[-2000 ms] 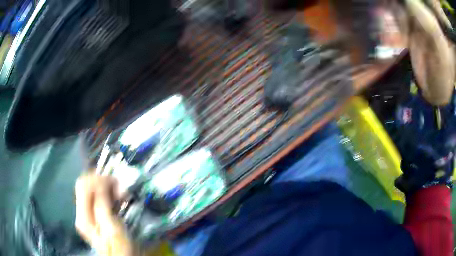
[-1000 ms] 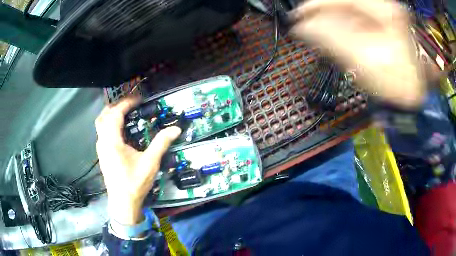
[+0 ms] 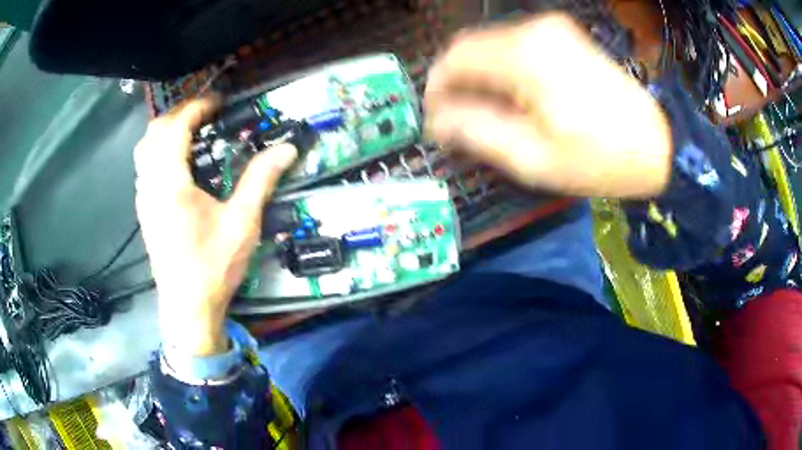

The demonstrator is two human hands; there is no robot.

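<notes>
Two green circuit boards in pale rounded oblong housings lie side by side on the perforated mat. My left hand grips the left end of the upper board, with the thumb on top near its black part. The lower board, with a black block and a blue cylinder, lies nearer my body, just right of my left hand. My right hand is blurred, with curled fingers at the right end of the upper board. Whether it holds anything cannot be told.
The black extractor hood overhangs the upper left. Coiled black cord lies on the green surface at left. Coloured strands are at upper right. Yellow crate edges show below the bench. The mat's reddish edge runs along my lap.
My right hand has moved left and down, close to the upper board. My left hand keeps its hold on that board. The boards appear higher in view, and more coloured strands show at upper right.
</notes>
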